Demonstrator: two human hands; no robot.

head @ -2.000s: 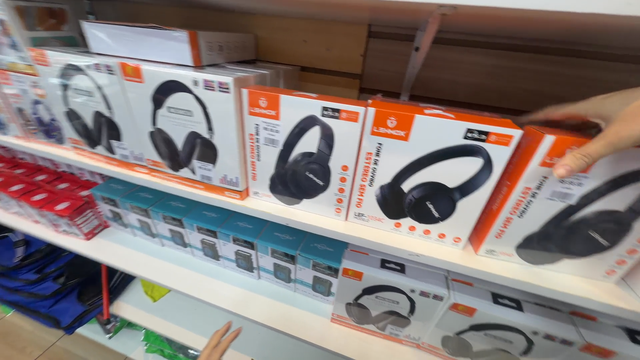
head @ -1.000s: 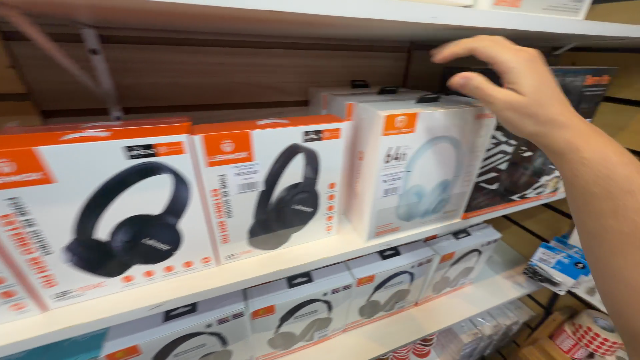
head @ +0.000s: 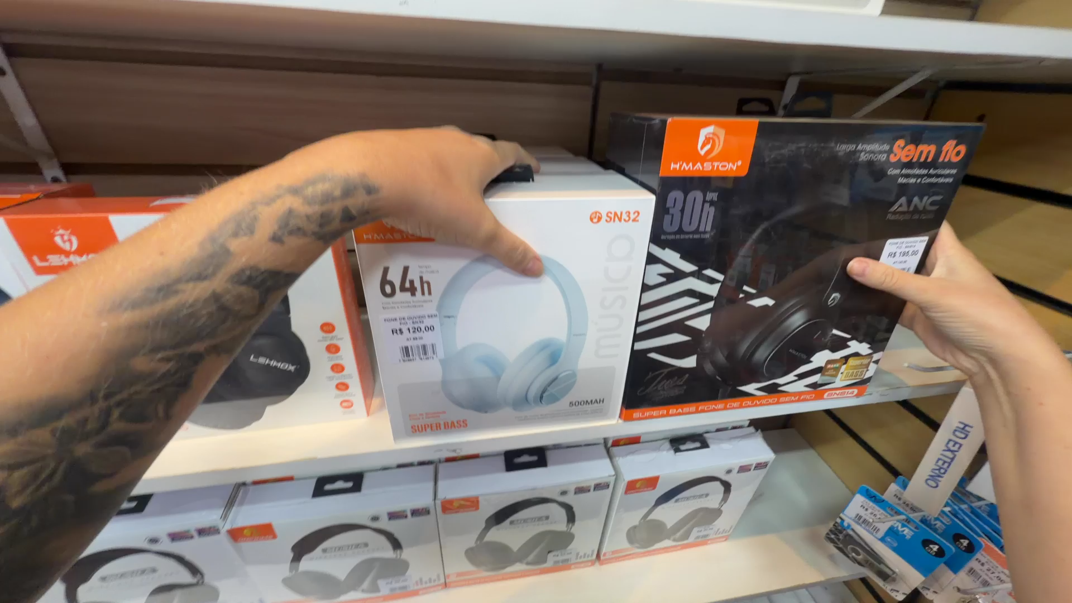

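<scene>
My left hand reaches over the top of a white headphone box with pale blue headphones pictured, thumb on its front and fingers over its top edge. Right of it, a black and orange headphone box stands on the same shelf. My right hand holds that black box by its right edge, with the thumb on its front beside a price sticker and the fingers behind. The two boxes stand side by side, their edges close together.
White and orange headphone boxes stand to the left. Several white headphone boxes line the shelf below. An upper shelf runs overhead. Blue blister packs hang at the lower right, beside a white sign strip.
The view has moved right along the shelf. My left hand has come onto the white box. My right hand, raised above the boxes a second ago, is now at the black box's right edge.
</scene>
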